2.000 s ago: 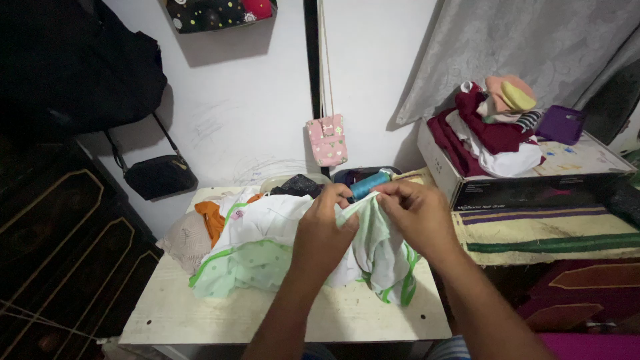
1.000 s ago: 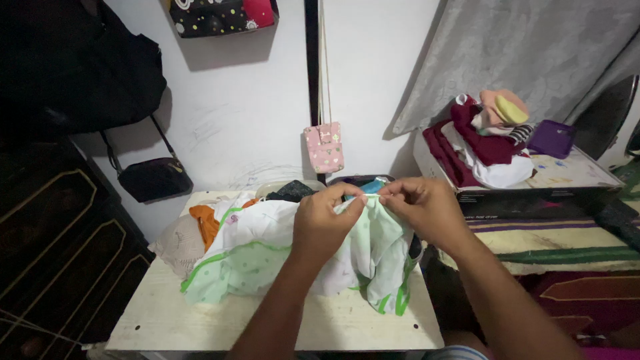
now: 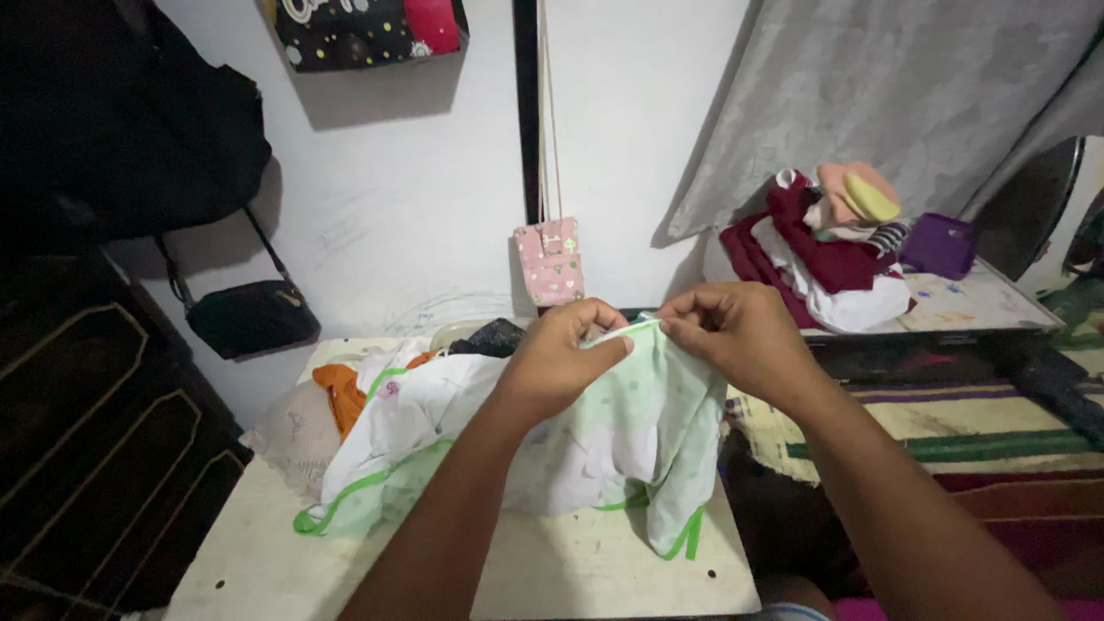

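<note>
My left hand [image 3: 565, 354] pinches the upper edge of a pale green and white cloth garment with bright green trim [image 3: 621, 405]. Close beside it, my right hand [image 3: 733, 332] grips the same edge between thumb and fingers. The garment hangs from both hands over a cream-coloured wooden table [image 3: 552, 573], and its white part spreads to the left. An orange cloth [image 3: 343, 397], a beige knitted cloth [image 3: 289, 435] and a black bundle [image 3: 487, 337] lie at the table's back left. Little of what is behind my fingers shows.
A pink patterned pouch [image 3: 550, 261] and a small black bag [image 3: 253, 319] hang at the white wall. Right of the table, folded maroon and white clothes [image 3: 832, 250] and a purple case [image 3: 940, 246] rest on a box [image 3: 983, 297]. Dark drawers [image 3: 95, 423] stand at the left.
The blue cylindrical object seen by my fingers two seconds before is now mostly hidden behind the cloth and hands. Both hands still hold the garment's edge.
</note>
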